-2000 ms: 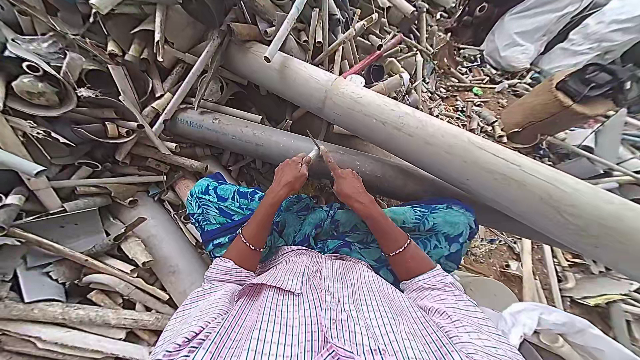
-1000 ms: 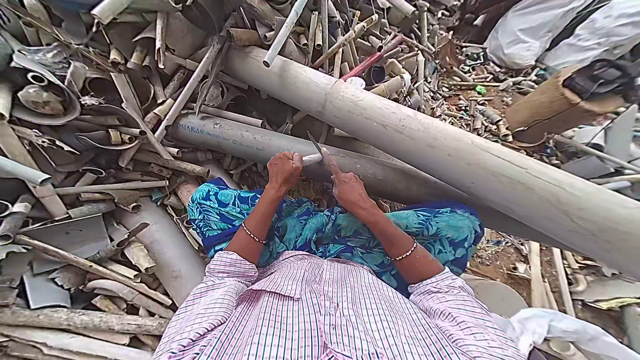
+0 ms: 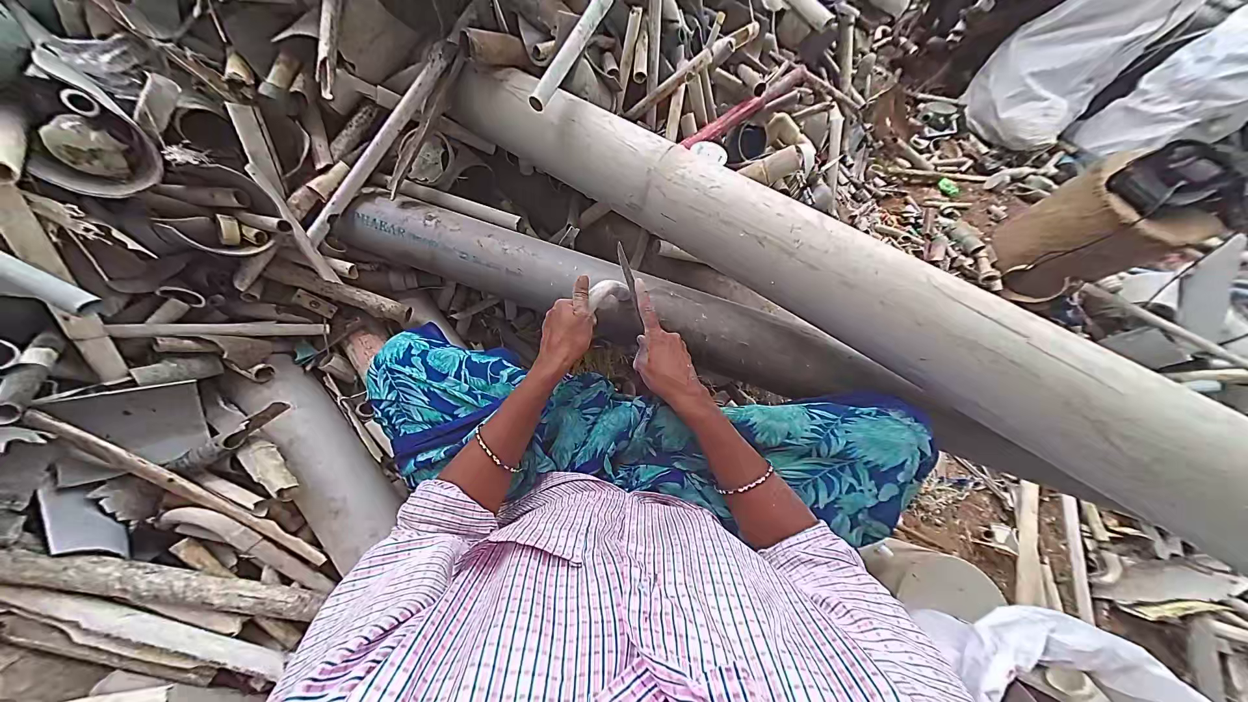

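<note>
Over my lap, my left hand [image 3: 567, 327] grips a short, pale, curved piece of plastic pipe [image 3: 609, 291]. My right hand [image 3: 667, 359] is closed on a knife, its forefinger laid along the blade [image 3: 627, 268], which points up and away from me. The blade stands close beside the right end of the pale piece; whether they touch I cannot tell. The knife's handle is hidden in my palm. Just beyond both hands lies a long dark grey pipe [image 3: 526, 268].
A thick light grey pipe [image 3: 829, 283] crosses diagonally from upper middle to lower right. Scrap pipes and broken pieces [image 3: 244, 331] are heaped at the left and beyond. White sacks [image 3: 1063, 73] and a brown cylinder [image 3: 1072, 229] with a black thing on it are at the upper right.
The piece in my left hand now shows a curved end, where a straighter pale length showed a second ago. The knife blade now stands more upright.
</note>
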